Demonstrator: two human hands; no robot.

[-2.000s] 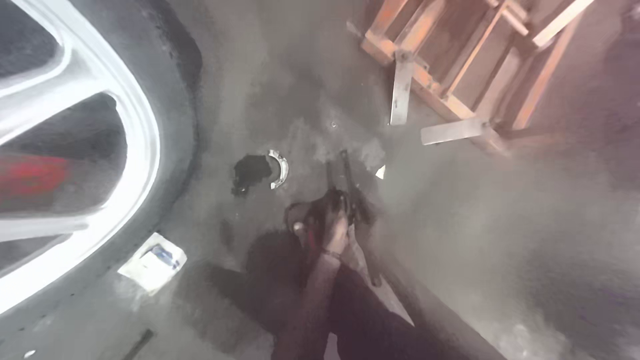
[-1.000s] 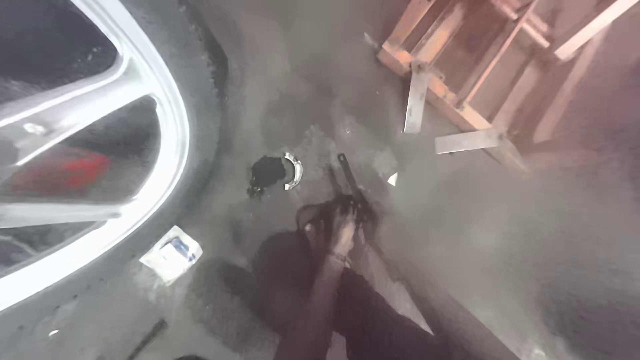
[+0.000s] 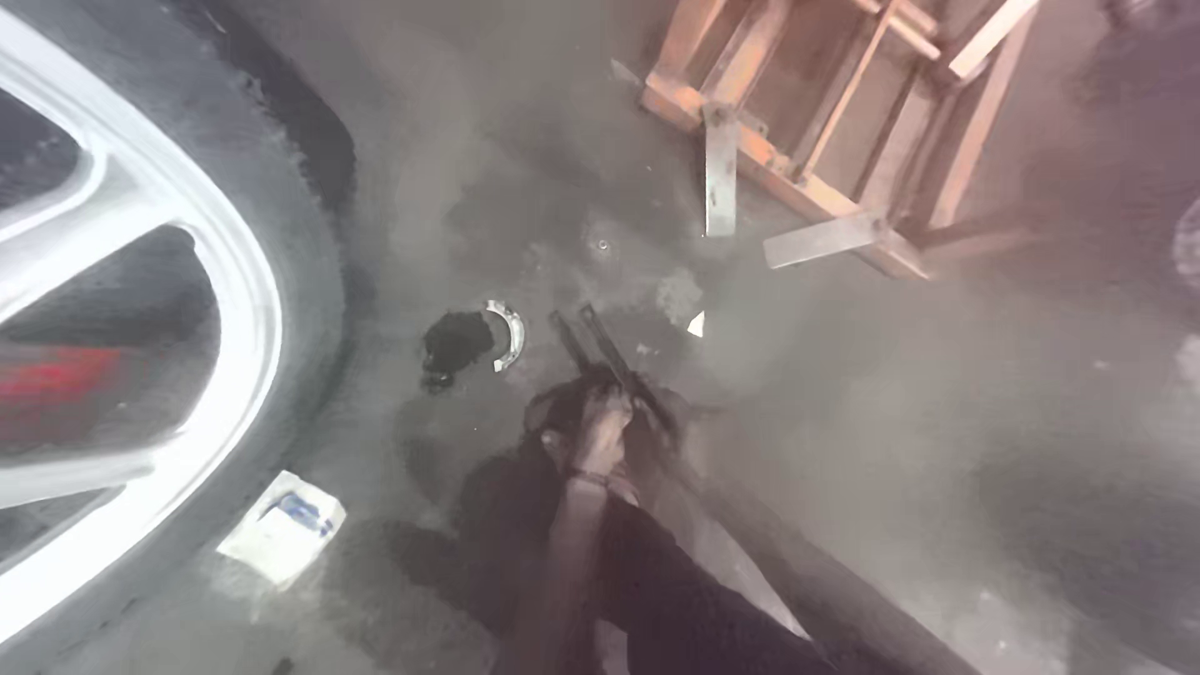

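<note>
My left hand (image 3: 605,427), with a band at its wrist, reaches up from the bottom centre and is closed around a dark object low over the floor. A long thin dark bar (image 3: 609,347) sticks out beyond the fingers, with a second dark strip beside it that may be its shadow. My right hand (image 3: 656,427) seems to be close against the bar's right side, but blur and shadow hide its fingers. A C-shaped metal piece (image 3: 511,336) lies left of the bar, next to a black patch (image 3: 457,342).
A spoked wheel with a tyre (image 3: 305,281) fills the left side. Near it lies a white packet (image 3: 284,534) with blue on it. An orange metal frame (image 3: 797,187) with flat grey plates stands upper right. A small white scrap (image 3: 696,324) and a tiny ring (image 3: 603,245) lie on the floor.
The dark bar's far end is nearer the C-shaped metal piece than two seconds ago, and the bar leans further left. The left hand stays closed. The view has shifted.
</note>
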